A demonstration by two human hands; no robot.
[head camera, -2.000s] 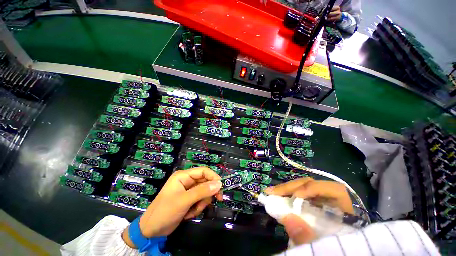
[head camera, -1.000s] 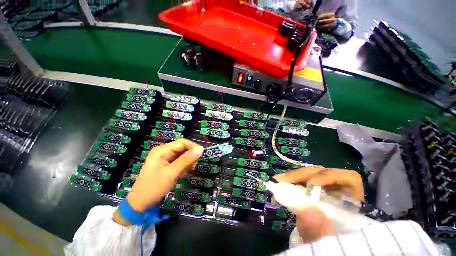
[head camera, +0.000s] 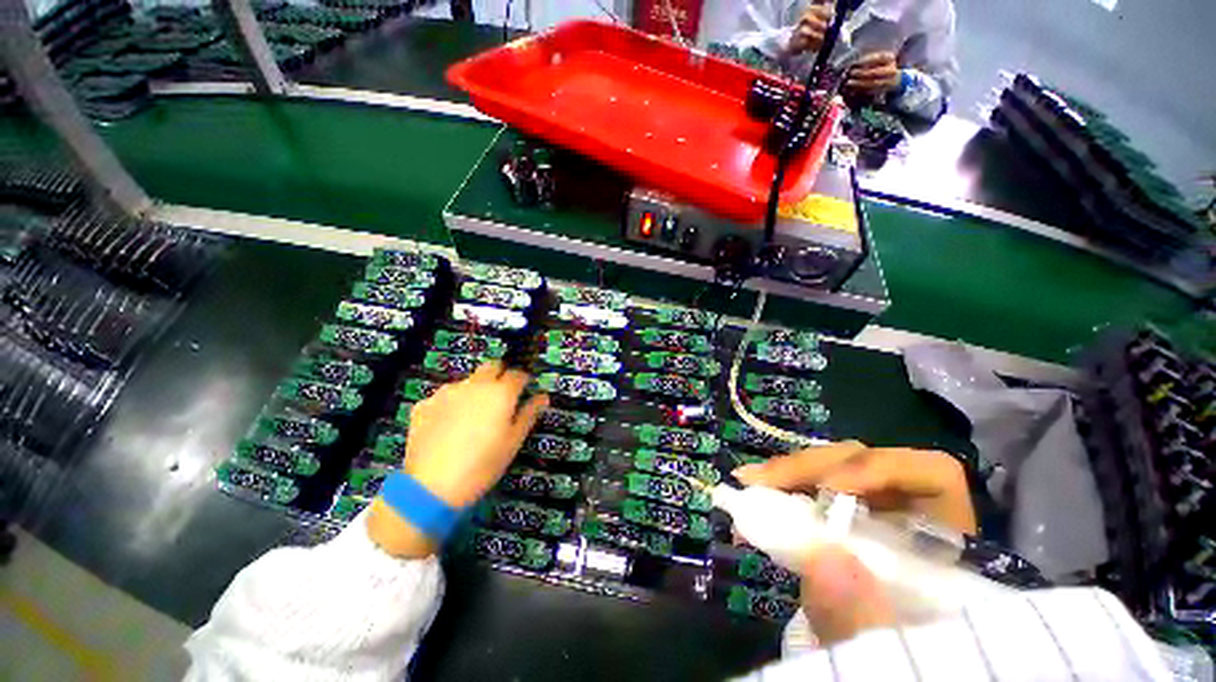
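Note:
My left hand [head camera: 470,429], with a blue wrist strap [head camera: 424,506], is over the second and third columns of green circuit boards [head camera: 576,388]. Its fingertips point down among the boards, and the back of the hand hides whether they grip one. My right hand [head camera: 874,493] is shut on a white glue dispenser [head camera: 787,522]. The dispenser's thin needle points left, over the boards of the fourth column; I cannot tell whether it touches one.
Behind the boards, a raised shelf [head camera: 560,243] bears a grey control box [head camera: 687,229] and a red tray [head camera: 614,107]. A pale cable [head camera: 736,380] curves down at right. A grey plastic bag [head camera: 994,413] and racks [head camera: 1154,453] lie further right. Another person's hands [head camera: 874,73] show behind.
My left hand has moved from holding a board up in front to reaching down among the boards, and that board no longer shows between its fingertips. My right hand stays on the dispenser. The view has shifted.

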